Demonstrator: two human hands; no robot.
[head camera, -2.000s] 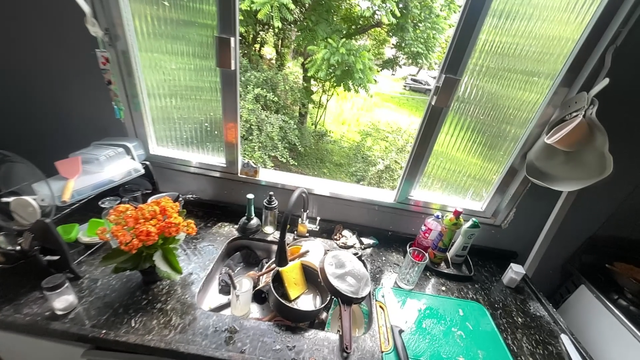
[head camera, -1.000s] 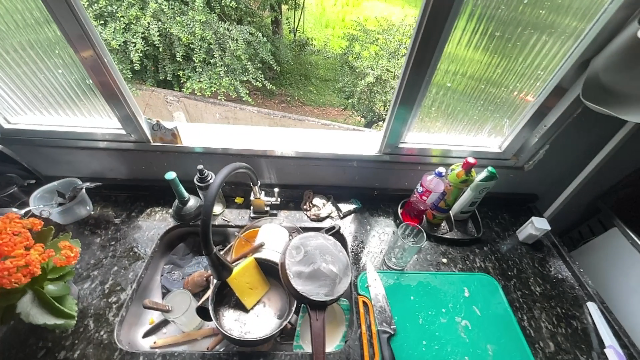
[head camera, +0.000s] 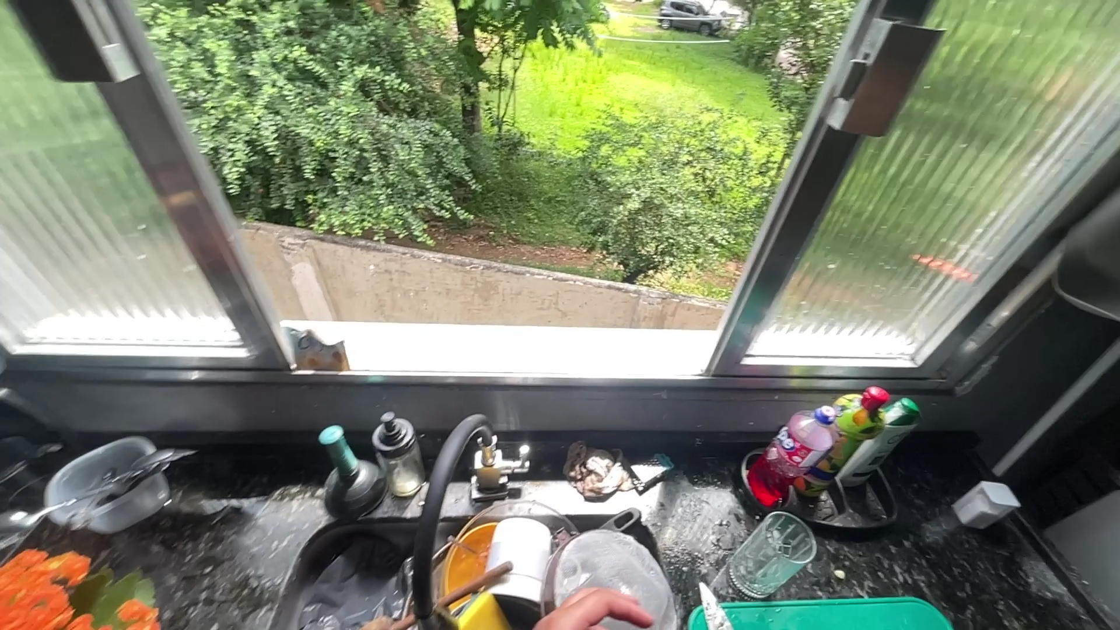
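Note:
My left hand has its fingers pointing right at the bottom edge, over the near side of a clear plastic lid or bowl that lies in a pan at the sink. Most of the hand is cut off, and whether it touches the plastic is unclear. My right hand is out of view. Left of the hand are a yellow sponge, a wooden handle, a white cup and an orange bowl. The black faucet hose arches over the sink.
Right of the sink stand a drinking glass, a knife blade, a green cutting board and a caddy of bottles. Behind are a teal-handled brush, a pump bottle and a crumpled cloth. Orange flowers stand left.
My left hand has come into view at the bottom, over the pan area; neither earlier frame shows it. The view has tilted up since one second ago.

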